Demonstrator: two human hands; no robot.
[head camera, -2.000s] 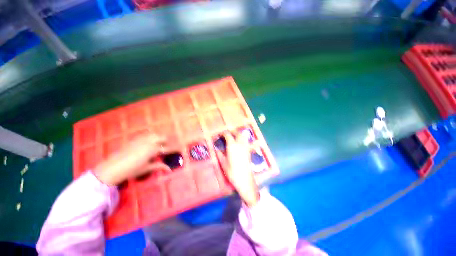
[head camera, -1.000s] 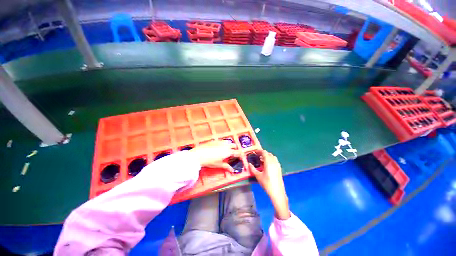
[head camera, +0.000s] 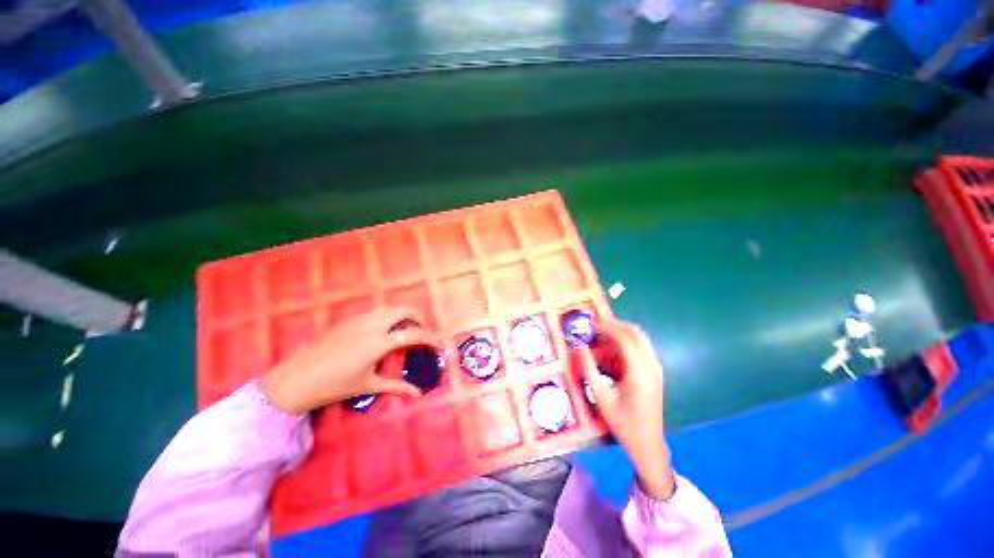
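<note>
A red-orange compartment tray (head camera: 376,447) lies before me. My left hand (head camera: 354,354) has its thumb and fingers around the edge of a dark-faced smartwatch body (head camera: 424,370) in the third row. Another watch (head camera: 363,402) is partly hidden under this hand. To the right are a watch with a dial (head camera: 480,356), a white-lit watch (head camera: 529,340) and a blue-lit watch (head camera: 579,327). A second white-lit watch (head camera: 549,407) is in the front row. My right hand (head camera: 630,398) is over the front right corner watch (head camera: 598,387) and partly covers it; its grip is unclear.
The tray lies on a dark green bench (head camera: 719,196). White leads (head camera: 856,332) lie at right by a small black-and-red bin (head camera: 916,387). Red stacked trays (head camera: 965,223) stand at the right edge. Metal posts (head camera: 65,292) rise at left. Blue floor (head camera: 807,458) shows beyond the bench edge.
My left hand has moved left from the watches at the front right to the dark one. Two watches now show white faces. My right hand stays at the corner. The view has tilted down.
</note>
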